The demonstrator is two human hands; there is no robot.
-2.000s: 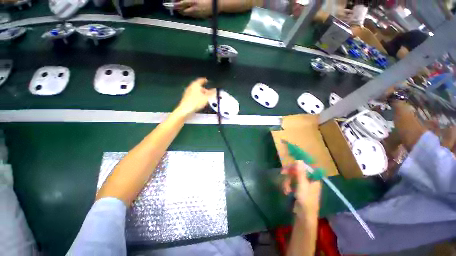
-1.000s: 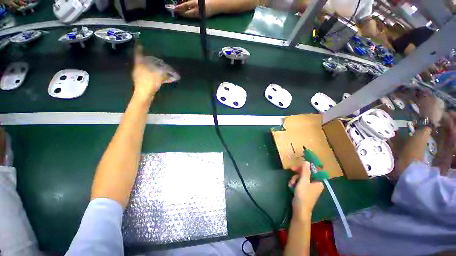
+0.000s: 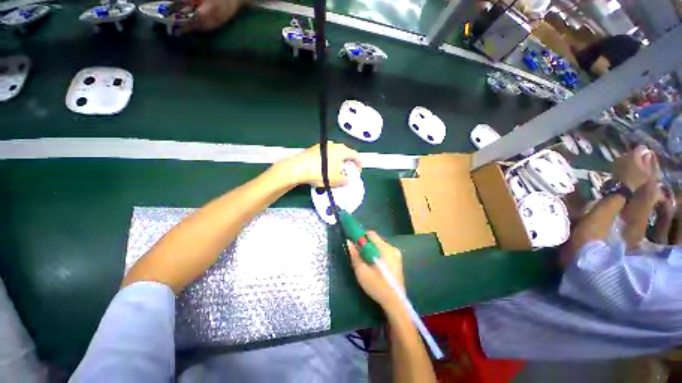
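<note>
My left hand (image 3: 329, 163) holds a white plastic cover (image 3: 348, 197) by its upper part, over the bench just in front of the belt's white strip. My right hand (image 3: 376, 271) is closed around a green hot glue gun (image 3: 359, 238). The gun's tip is at the cover's lower edge; whether it touches cannot be told. A long translucent glue stick (image 3: 408, 307) comes out of the gun's rear. The black power cord (image 3: 323, 90) hangs in front of my left hand and the cover.
More covers (image 3: 360, 120) lie on the green conveyor belt (image 3: 224, 90), with part-built units (image 3: 363, 53) beyond. Bubble wrap (image 3: 254, 284) lies under my left forearm. A cardboard box (image 3: 502, 206) of white shells stands right, beside a slanting post (image 3: 583, 101). A neighbour's hands (image 3: 636, 168) are at right.
My left hand has come from the belt to the near bench with a cover in it. My right hand has moved the glue gun left, from the cardboard flap to this cover.
</note>
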